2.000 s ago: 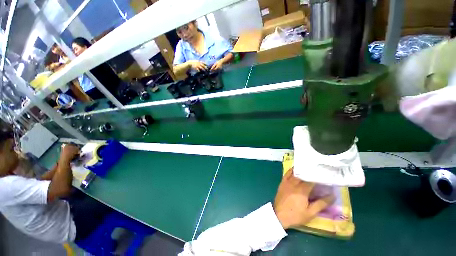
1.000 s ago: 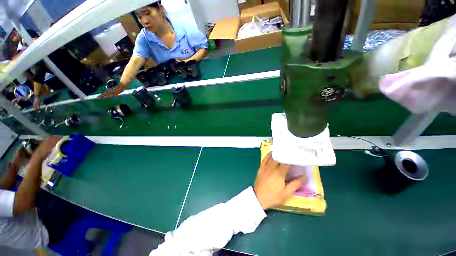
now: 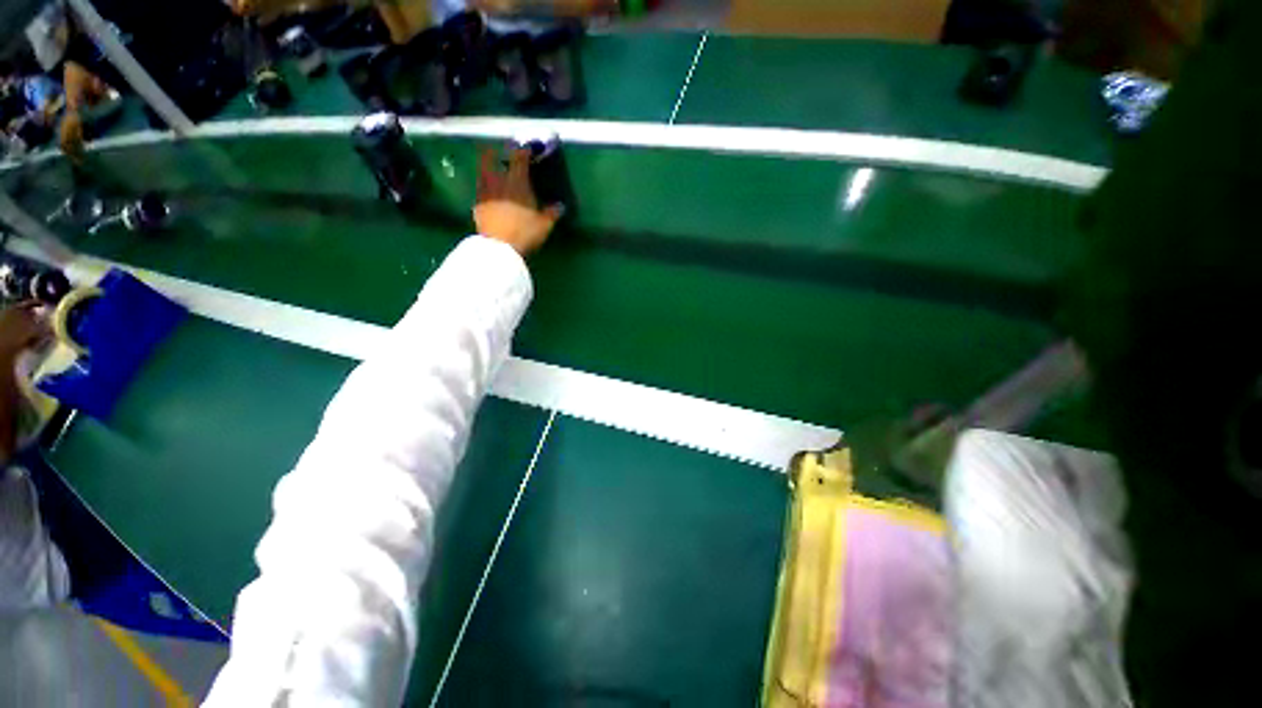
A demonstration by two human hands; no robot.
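My left hand (image 3: 515,208), in a white sleeve, is stretched far out over the green conveyor belt. It is at a black lamp housing (image 3: 551,173) with a pale rim, fingers along its left side; whether they grip it is not clear. Another black housing (image 3: 388,159) stands to its left on the belt. At the lower right are the yellow-edged press fixture (image 3: 817,581) with its pink pad (image 3: 886,609) and the white ram pad (image 3: 1038,567), blurred. My right hand is not in view.
A dark, blurred press mass (image 3: 1190,360) fills the right edge. A white rail (image 3: 664,412) runs between bench and belt. Several housings stand across the belt. A blue holder (image 3: 125,339) and a co-worker's arm (image 3: 17,360) are at the left.
My left hand has left the pink pad on the fixture and reached forward and left to a housing on the belt. The view has turned down, and the press appears closer at the right.
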